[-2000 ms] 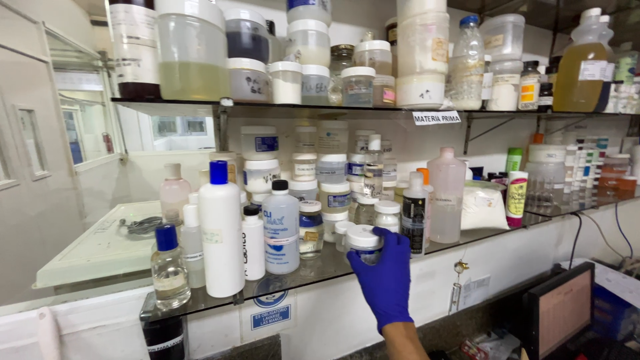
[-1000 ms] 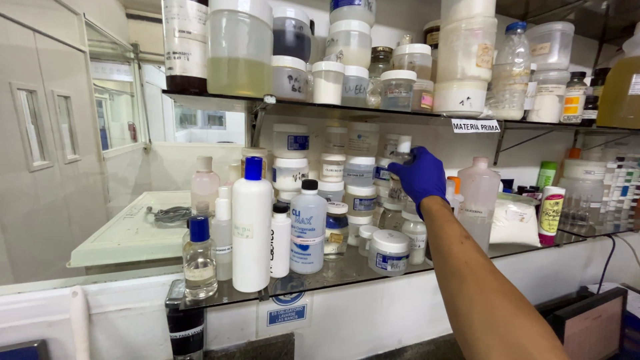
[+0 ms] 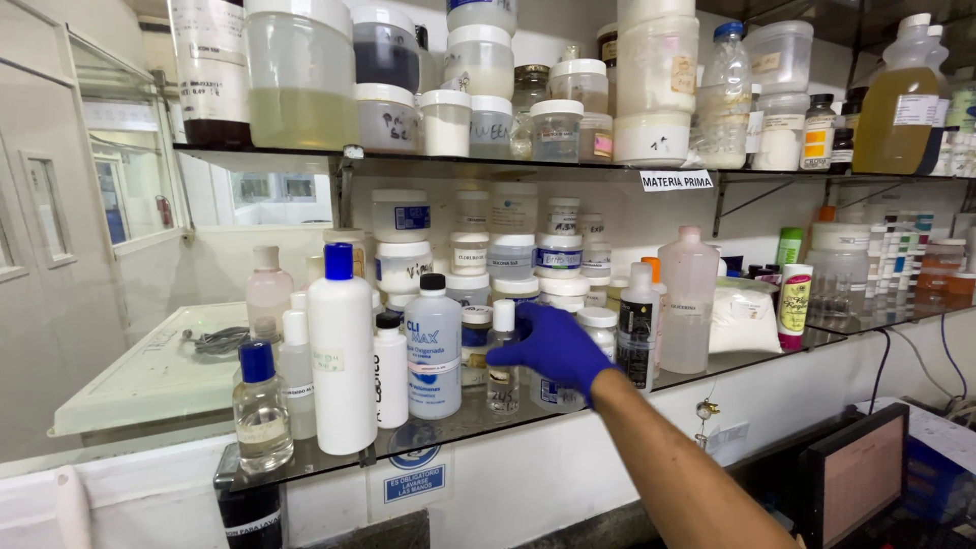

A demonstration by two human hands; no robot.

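Observation:
My right hand (image 3: 553,347), in a blue glove, reaches in from the lower right and has its fingers around a small clear bottle with a white cap (image 3: 502,366), which stands upright at the front of the lower glass shelf. Behind and below the hand is a plastic jar with a blue label (image 3: 555,393), partly covered by it. Left of the small bottle are a jar with a dark band (image 3: 474,347) and a pale blue bottle with a black cap (image 3: 433,354). A white-lidded jar (image 3: 598,332) stands to the right. My left hand is not in view.
A tall white bottle with a blue cap (image 3: 341,358) and a clear blue-capped bottle (image 3: 261,415) stand near the shelf's left front edge. Stacked jars (image 3: 404,267) fill the back. Above runs an upper shelf (image 3: 534,164) of containers. A monitor (image 3: 858,473) is at lower right.
My right hand has moved from a wide jar at the shelf front, up to the stacked jars, then down to the small white-capped bottle, now at the front. The view has shifted somewhat.

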